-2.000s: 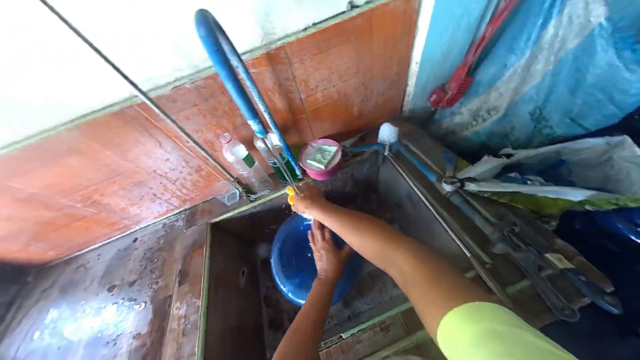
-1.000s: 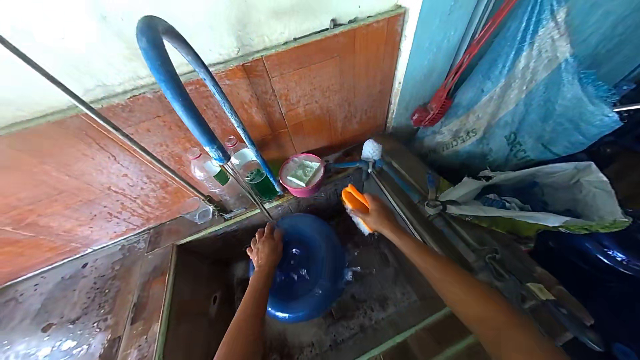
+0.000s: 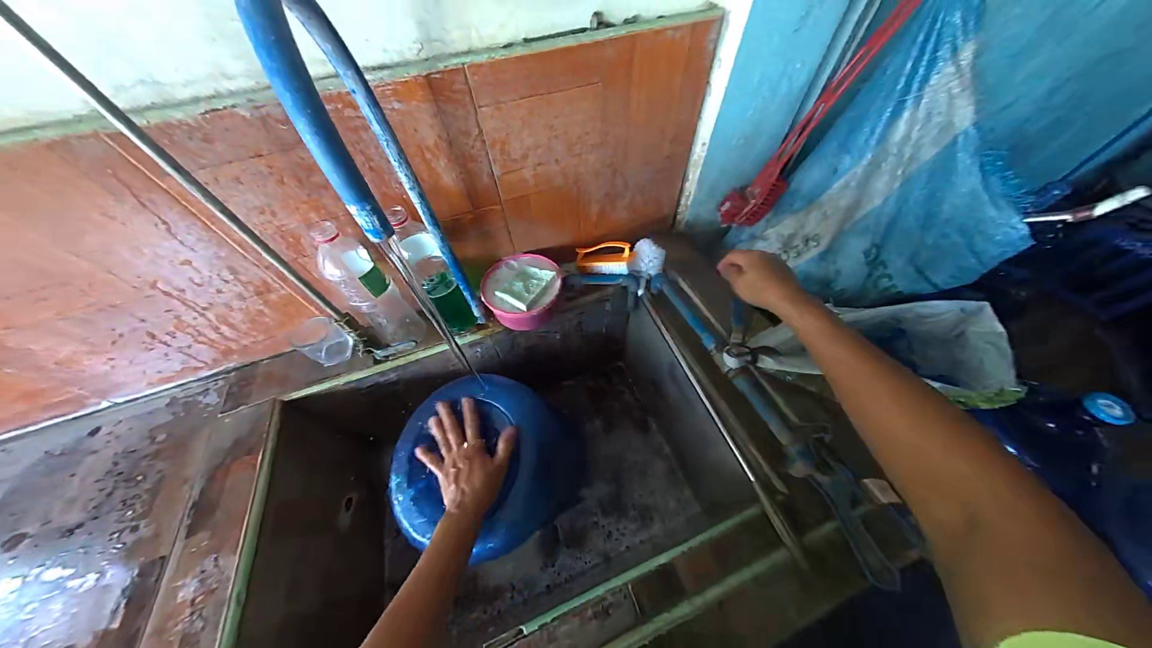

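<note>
My left hand [image 3: 470, 459] lies flat, fingers spread, on the rounded end of a blue plastic water jug [image 3: 531, 495] in the sink. Water runs from the blue hose [image 3: 306, 117] onto the jug beside my fingertips. My right hand [image 3: 759, 281] is raised over the right rim of the sink, near the blue pipe, with its fingers curled; nothing shows in it, though whether they are fully closed is unclear. An orange-handled scrub brush [image 3: 605, 259] rests on the back ledge, beside a white round-headed brush [image 3: 647, 257].
A pink bowl [image 3: 522, 315] with a packet, plastic bottles [image 3: 355, 274] and a clear cup [image 3: 322, 342] line the back ledge. Blue pipes with a valve [image 3: 740, 356] and pliers-like tools [image 3: 855, 522] lie along the right. A white sack [image 3: 936, 346] stands beyond.
The orange brush has left my right hand and lies on the back ledge. My left hand has moved from the jug's upper side onto its rounded end.
</note>
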